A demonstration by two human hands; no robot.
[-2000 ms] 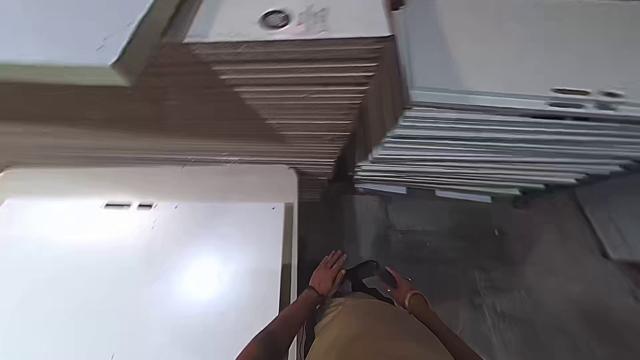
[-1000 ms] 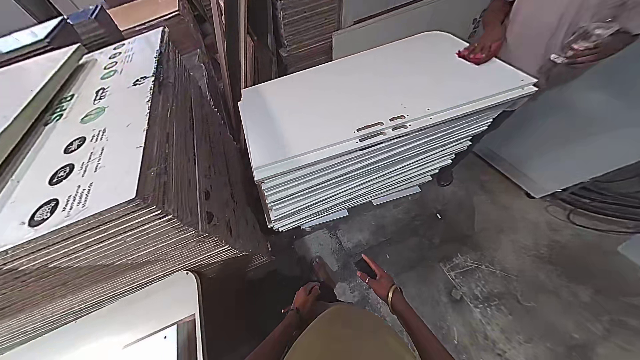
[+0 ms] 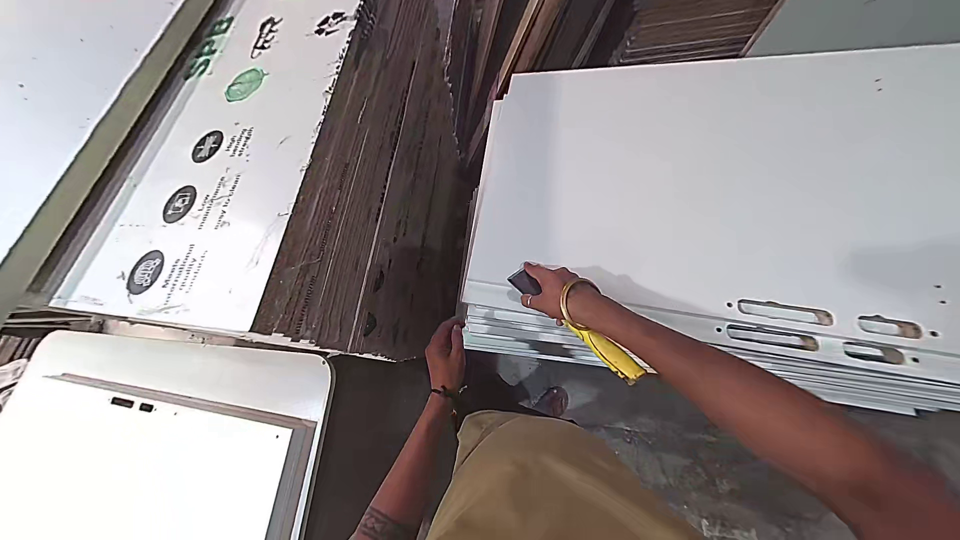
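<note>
A stack of white boards (image 3: 675,187) fills the right half of the view, its upper boards cut with rounded slots near the front edge. My right hand (image 3: 549,289) grips a small dark block (image 3: 524,282) over the near left corner of the top board. A yellow strip (image 3: 611,356) hangs below that wrist, beside a bangle; how it is held cannot be told. My left hand (image 3: 447,352) is at the stack's near left corner, fingers close to the board edges; whether it grips one is not clear.
On the left stands a tall stack of brown-edged boards with a printed white top sheet (image 3: 247,187). White panels with a rounded corner (image 3: 319,375) lie at the lower left. More boards (image 3: 690,30) stand at the back. A concrete floor (image 3: 660,450) shows below.
Both hands have moved from in front of my body to the near left corner of the white stack, which now appears much closer. The other person's hands are out of view.
</note>
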